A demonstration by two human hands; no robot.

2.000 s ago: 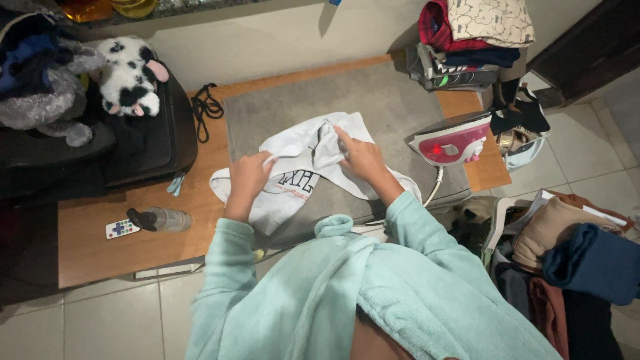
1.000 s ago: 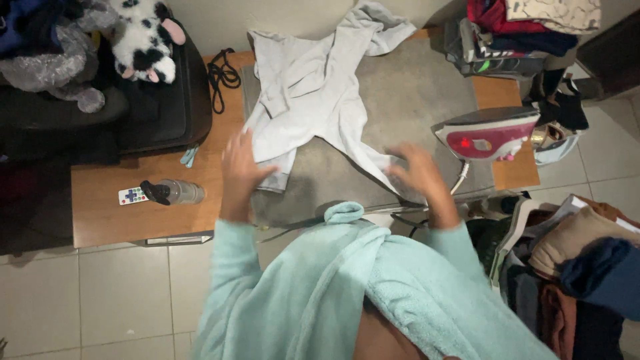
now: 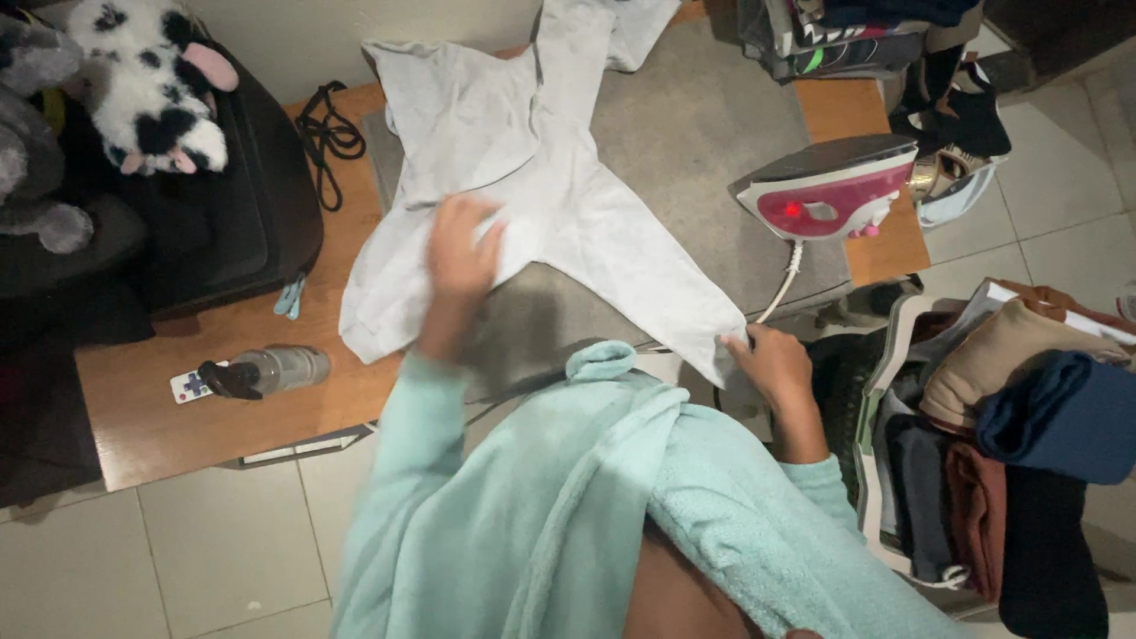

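A light grey long garment (image 3: 568,195) lies spread over the grey cloth (image 3: 692,115) on the wooden table, two narrowing parts of it pointing toward me. My left hand (image 3: 463,248), blurred, is over its left part with fingers apart; whether it touches the fabric I cannot tell. At the lower right tip, my right hand (image 3: 770,359) pinches the garment's end between thumb and fingers. To the right, a pink and white clothes iron (image 3: 825,191) with a red light rests on its side, its white cord running down behind my right hand.
Folded clothes (image 3: 852,40) are stacked at the back right, and a basket (image 3: 874,444) of clothes stands on the right. On the table's left are a spray bottle (image 3: 284,368), a remote control (image 3: 191,386), a clothes peg (image 3: 289,297) and a black cord (image 3: 328,142). A plush cow (image 3: 151,89) sits on a black case.
The garment, bunched in both hands two seconds ago, now lies spread out. Since one second ago my right hand has closed on its lower right end, and my left hand has moved over the fabric.
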